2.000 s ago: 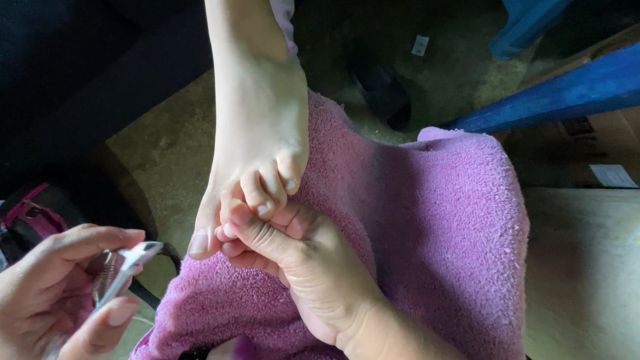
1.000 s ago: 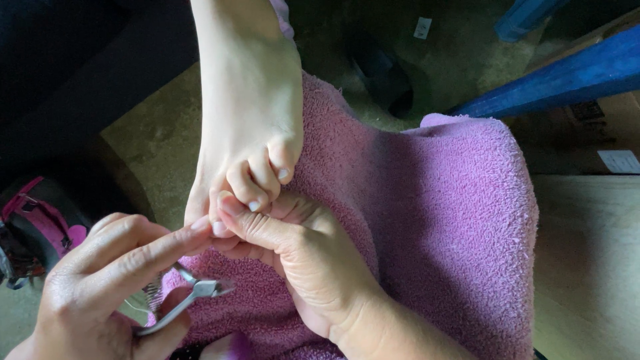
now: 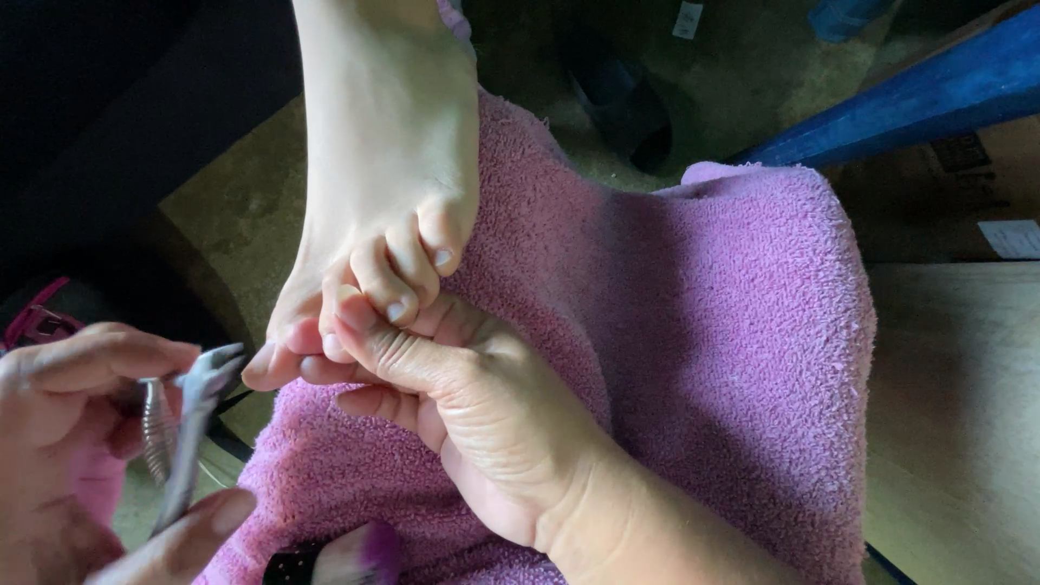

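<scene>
Another person's bare foot (image 3: 382, 154) reaches down from the top, over a pink terry towel (image 3: 731, 325). My right hand (image 3: 487, 406) holds the toes near the big toe, thumb on top and fingers beneath. At the lower left, my left hand (image 3: 89, 439) grips metal cuticle nippers (image 3: 195, 422) with a coil spring between the handles. The nippers' jaws point right, close to the big toe but apart from it. Motion blurs the left hand slightly.
A brush-like thing with purple bristles (image 3: 378, 552) lies at the bottom edge. Blue beams (image 3: 902, 97) cross the upper right above a cardboard box (image 3: 959, 179). A dark shoe (image 3: 626, 106) is on the floor. A pink-trimmed black item (image 3: 41, 317) sits at the left.
My left hand was touching the toe with a fingertip a second ago; it has drawn back left with the nippers. My right hand has kept its hold on the toes.
</scene>
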